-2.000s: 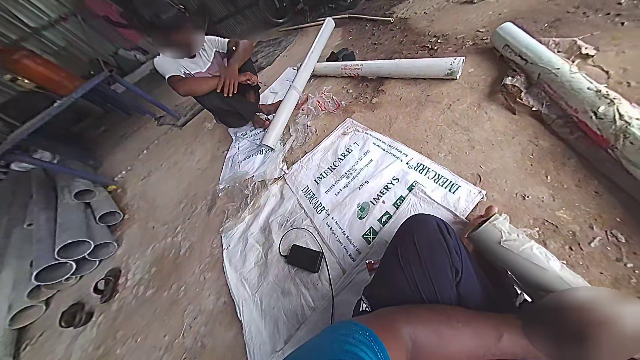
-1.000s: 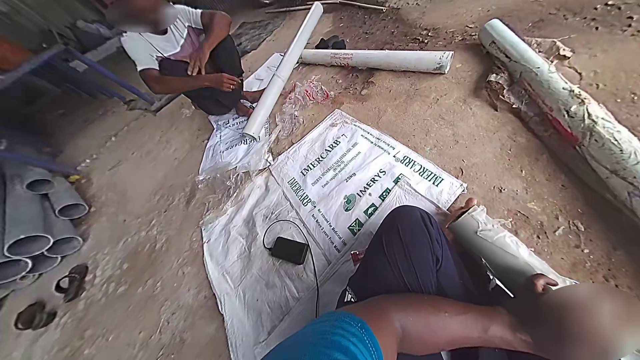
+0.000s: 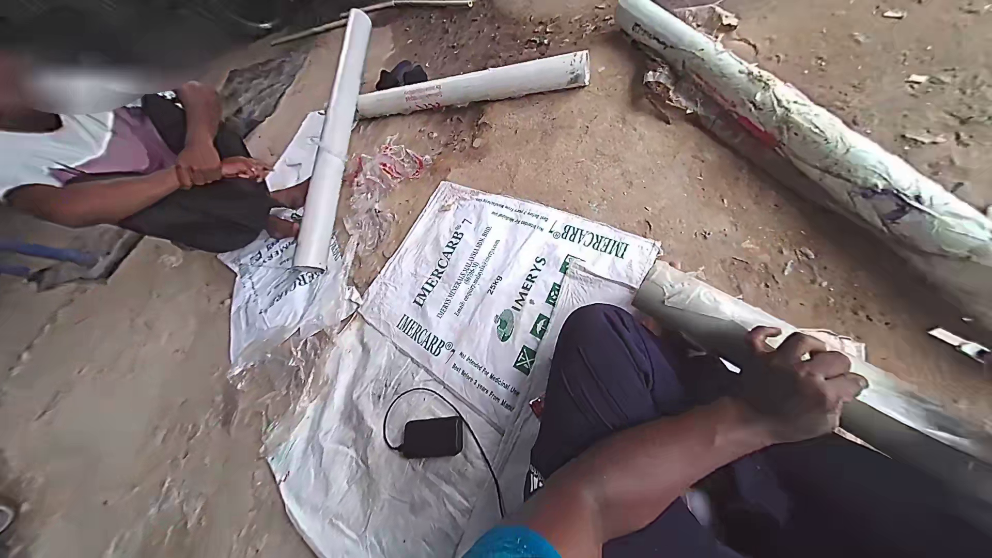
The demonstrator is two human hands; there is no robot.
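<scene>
My left hand reaches in from the lower middle, its fingers curled over a grey pipe partly covered in pale, wrinkled plastic film. The pipe slants across my lap to the right edge, beside my raised knee in dark trousers. Only part of the grip shows; the fingertips and the pipe's far end are hidden. My right hand is out of view. Left of my knee, a printed white woven sack lies on the ground. A small black box with a black cable rests on white sheeting.
A person sits at the left, one hand on the other wrist. White pipes lie near them, with crumpled clear plastic alongside. A long, film-wrapped pipe slants across the dirt floor at the upper right.
My left hand, hidden or blurred at the lower right before, now shows plainly on the grey pipe. The seated person's hands have shifted. The view has moved.
</scene>
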